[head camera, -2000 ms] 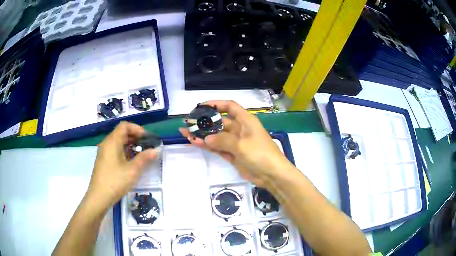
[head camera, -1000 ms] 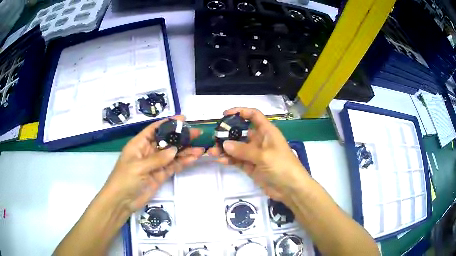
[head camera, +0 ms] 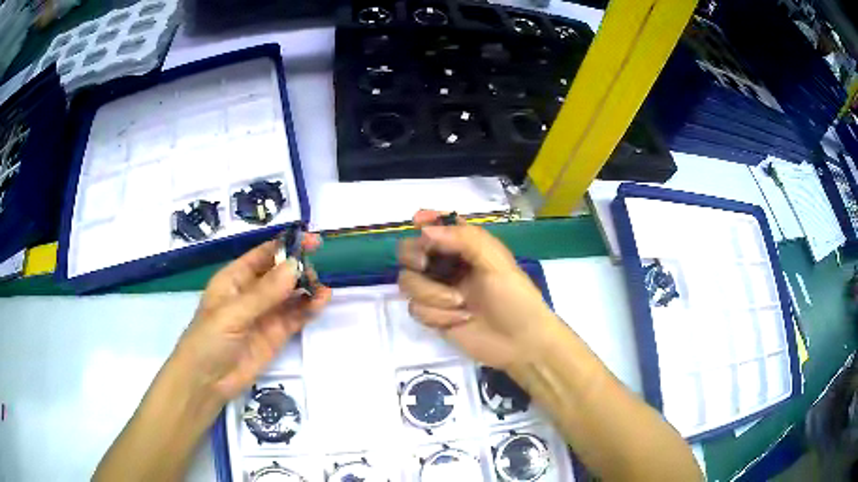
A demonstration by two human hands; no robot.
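My left hand [head camera: 246, 315] grips a smartwatch body [head camera: 295, 258] on edge, above the back left of the blue-rimmed tray [head camera: 345, 344] in front of me. My right hand [head camera: 480, 292] grips a second, dark smartwatch body [head camera: 446, 264], mostly hidden by my curled fingers. Both watches are off the tray and apart. In the tray, a watch [head camera: 272, 412] lies in a left pocket and another [head camera: 429, 400] right of the middle. Several more lie along the near rows, and one at the right is partly covered by my right forearm.
A blue-rimmed tray [head camera: 179, 122] at left holds two watches. Another [head camera: 720, 320] at right holds one. A black foam tray [head camera: 353, 155] with watch parts stands behind, crossed by a slanted yellow post [head camera: 602, 104]. Stacked blue trays [head camera: 743, 113] and papers [head camera: 800, 202] are at far right.
My hands came together over the tray's back edge with watch backs facing me, then moved slightly apart. Both watches have since been turned, the left one on edge, the right one into my fingers.
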